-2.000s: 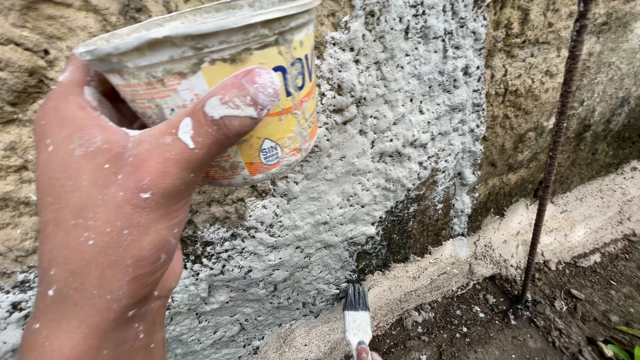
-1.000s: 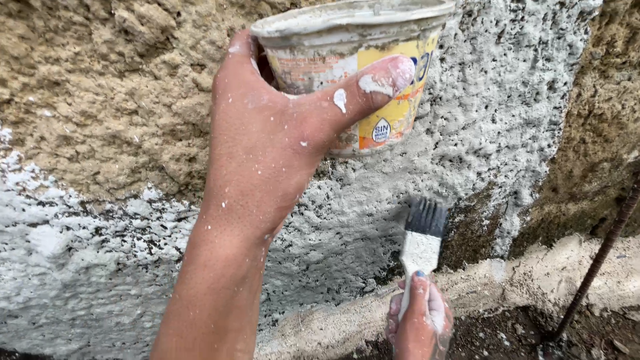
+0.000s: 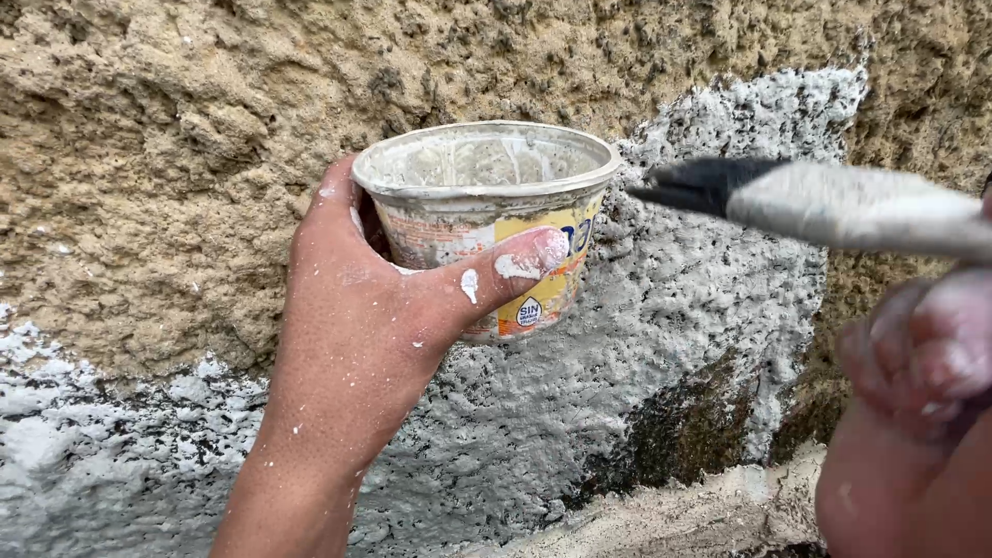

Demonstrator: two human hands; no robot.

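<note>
My left hand, flecked with white paint, grips a reused plastic tub by its side, the thumb across its yellow printed front. Whitish paint smears coat the tub's inner wall; its bottom is hidden. At the right edge my right hand, blurred and close to the camera, holds a paintbrush. The brush lies nearly level, its dark bristles pointing left toward the tub's rim, and its handle is coated in white. Behind them, a rough wall carries white paint on its lower and right parts.
Bare tan wall spans the top and left. A dark, mossy patch shows low on the wall at the right. Below it runs a pale, rough ledge along the wall's foot, with a little dark soil at the bottom edge.
My right hand has raised the paintbrush from low on the wall to beside the tub, close to the camera. The view has shifted, and the metal rod at the right has left it.
</note>
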